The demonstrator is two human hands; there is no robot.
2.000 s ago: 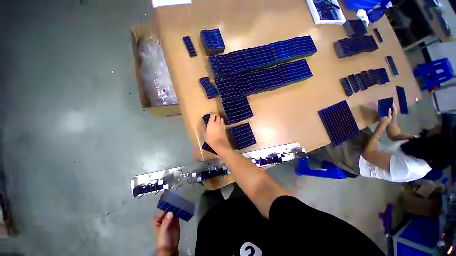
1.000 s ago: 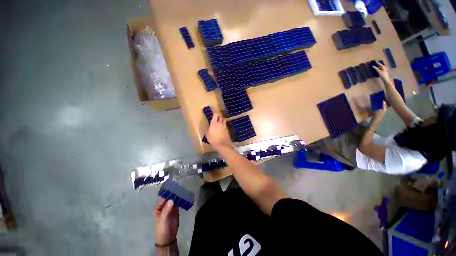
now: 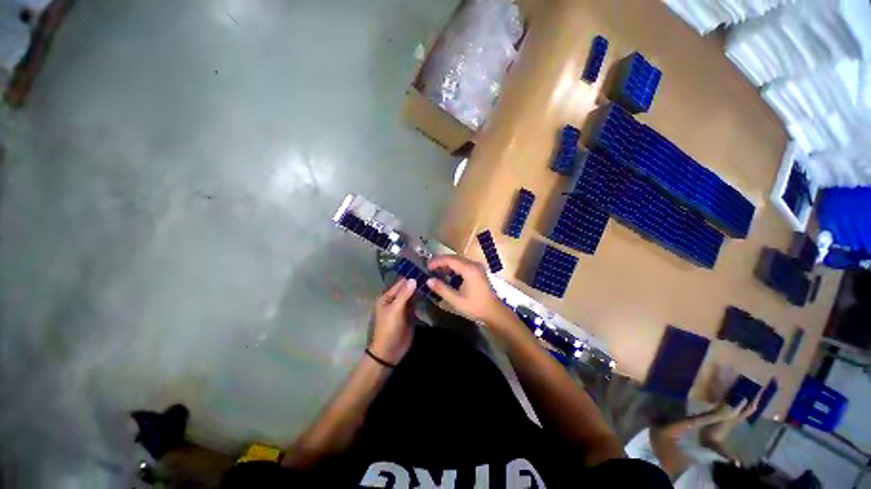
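A small stack of dark blue solar cells [image 3: 411, 273] is held above the long cell magazine [image 3: 366, 227], which slants along the table's near edge. My left hand [image 3: 393, 320] grips the stack from below left, thumb on top. My right hand [image 3: 463, 288] has its fingers on the stack's right end. Fingers hide part of the stack and the magazine's middle. Narrow cell pieces [image 3: 489, 251] lie on the tan table [image 3: 669, 296], with a square stack [image 3: 553, 268] and long rows of cell stacks [image 3: 659, 162] further off.
An open carton with clear plastic [image 3: 473, 67] stands left of the table. Another person's hands [image 3: 726, 413] hold cells at the lower right, near a large dark square [image 3: 677, 361]. White stacked sheets [image 3: 797, 67] and a white tray [image 3: 793, 186] are at the upper right.
The view has turned, so the table appears further right. My right hand has left the small cells on the table and joined my left hand at the held stack, now over the magazine.
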